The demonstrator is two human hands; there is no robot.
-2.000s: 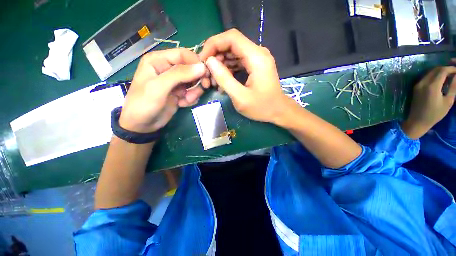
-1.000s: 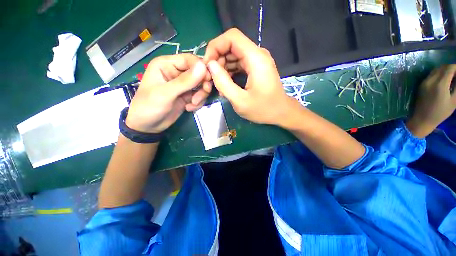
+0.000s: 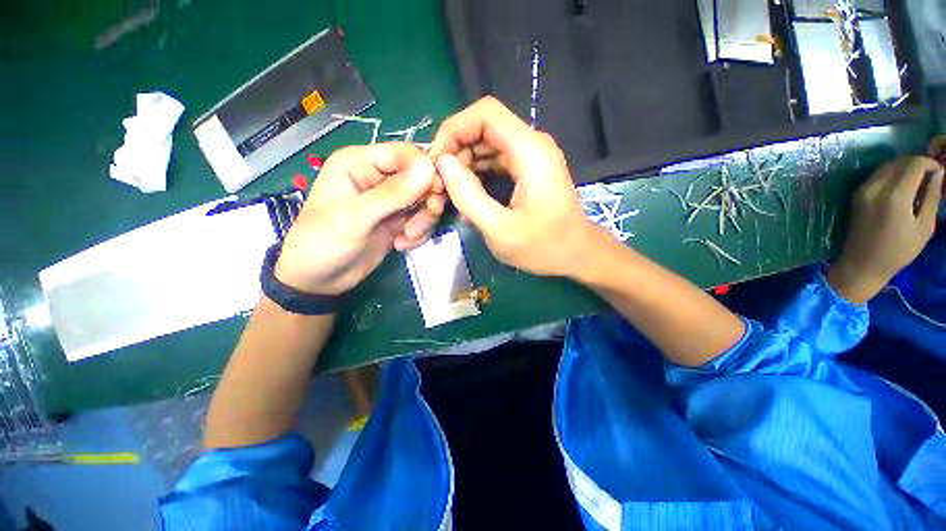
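My left hand point(image 3: 358, 213), with a dark wristband, and my right hand point(image 3: 519, 192) meet fingertip to fingertip above the green mat. Thumbs and index fingers are pinched together. Whatever is between the fingertips is too small or hidden to make out. A small silver-white display module point(image 3: 442, 275) with an orange tab lies on the mat just below my hands, untouched. Pale liner strips point(image 3: 376, 127) lie just beyond my fingertips.
A large pale sheet point(image 3: 166, 278), grey panel point(image 3: 285, 109) and crumpled white wipe point(image 3: 148, 142) lie left. A black tray point(image 3: 643, 83) holds modules at upper right. Liner strips point(image 3: 734, 195) are heaped before it. Another person's hand point(image 3: 890, 213) is at right. Red bits point(image 3: 301, 182) lie near my left hand.
The whole view has shifted, so the bench and hands sit slightly lower in the picture. My fingertips stay pinched together. Red bits beside my left hand now show more clearly.
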